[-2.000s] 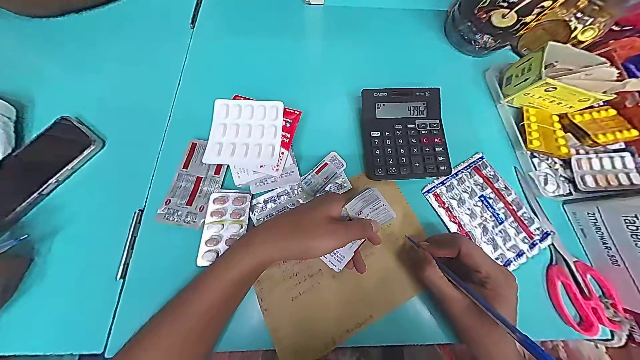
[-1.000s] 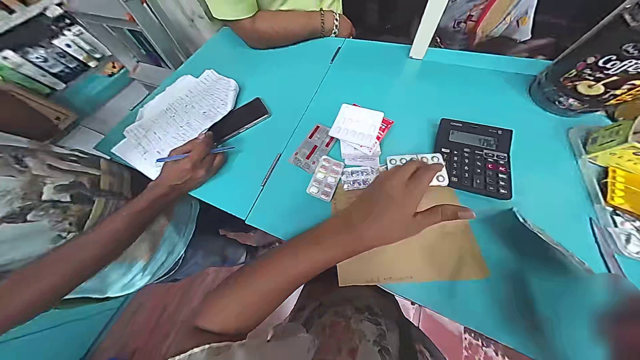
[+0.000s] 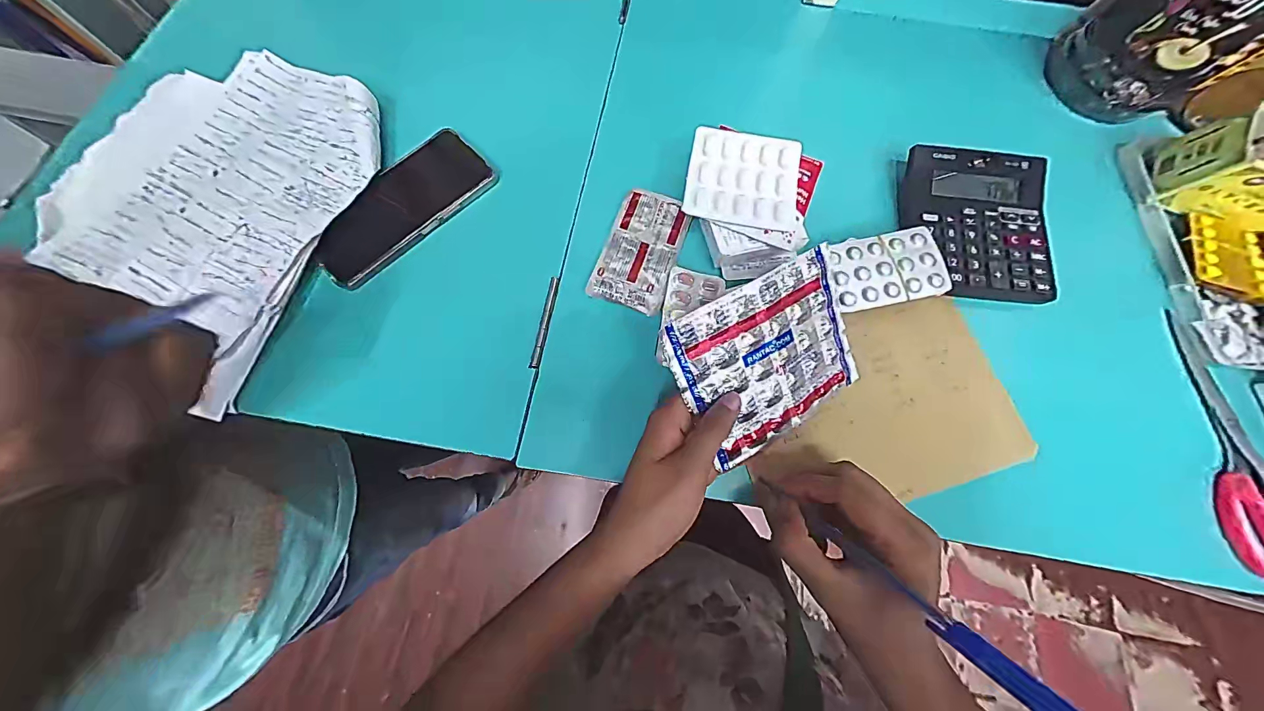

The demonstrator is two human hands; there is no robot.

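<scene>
My left hand (image 3: pixel 679 459) grips the lower left edge of a foil blister strip packet with red and blue bands (image 3: pixel 760 354), held above the table. Between the fingers of my right hand (image 3: pixel 849 523) is a blue pen (image 3: pixel 987 667), at the near edge of a brown paper envelope (image 3: pixel 908 395). Beyond the packet lie a white blister pack (image 3: pixel 743 178), a red-striped silver strip (image 3: pixel 638 251), a strip of round tablets (image 3: pixel 889 269) and a partly hidden blister pack (image 3: pixel 694 287). A black Casio calculator (image 3: pixel 978 222) stands beyond the envelope.
A phone (image 3: pixel 407 209) and handwritten sheets (image 3: pixel 217 178) lie at the left, beside a co-worker's blurred hand (image 3: pixel 89 365) with a blue pen. At the right are pink-handled scissors (image 3: pixel 1239 518), a plastic tray (image 3: pixel 1165 237) of medicine packs and a dark jar (image 3: pixel 1126 59). A hinge (image 3: pixel 544 323) marks the table seam.
The red-and-blue banded packet, on the table right of the envelope two seconds ago, is now in my left hand. That hand has left the round-tablet strip beside the calculator. The view has shifted strongly.
</scene>
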